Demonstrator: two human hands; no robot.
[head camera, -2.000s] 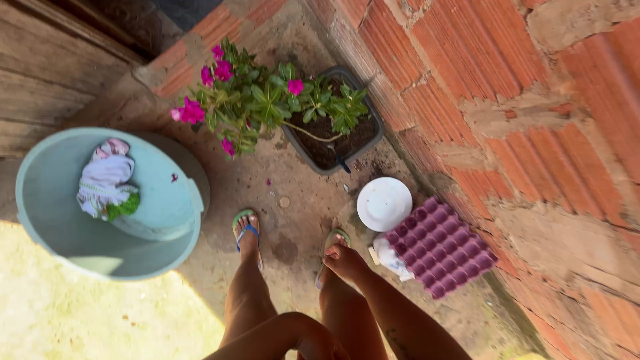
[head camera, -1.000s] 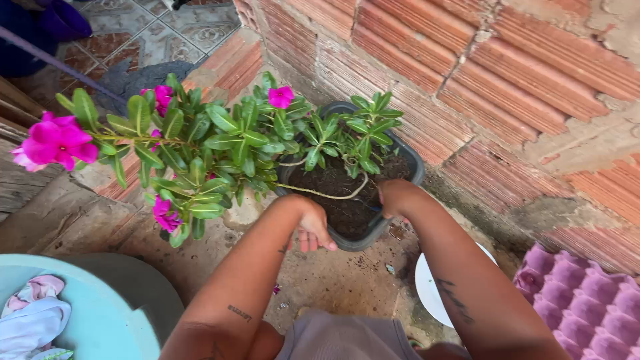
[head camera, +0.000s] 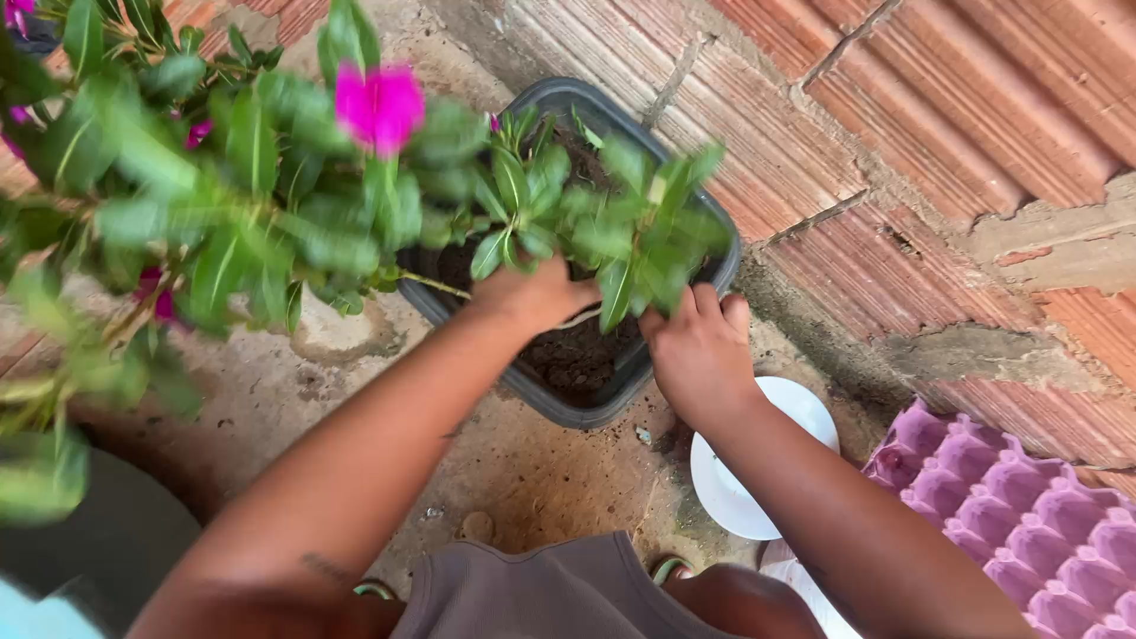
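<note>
A dark plastic planter (head camera: 572, 417) holding brown soil (head camera: 577, 359) stands against the brick wall. From it a leafy plant (head camera: 240, 222) with magenta flowers leans far to the left, its leaves blurred. My left hand (head camera: 532, 297) reaches over the near side of the planter among the stems; its fingertips are hidden by leaves, and whether they grip a stem cannot be told. My right hand (head camera: 701, 346) is at the planter's right rim, fingers bent over it beside the leaves; what its fingers hold does not show.
A white plate (head camera: 723, 488) lies on the concrete floor under my right forearm. At the lower right is a purple egg tray (head camera: 1021, 515). The rough brick wall (head camera: 923, 133) runs along the right. Part of a light blue tub (head camera: 40, 612) shows at the lower left.
My left hand has moved from the planter's near rim in among the stems. My right hand remains at the right side of the planter. The view has come closer to the planter.
</note>
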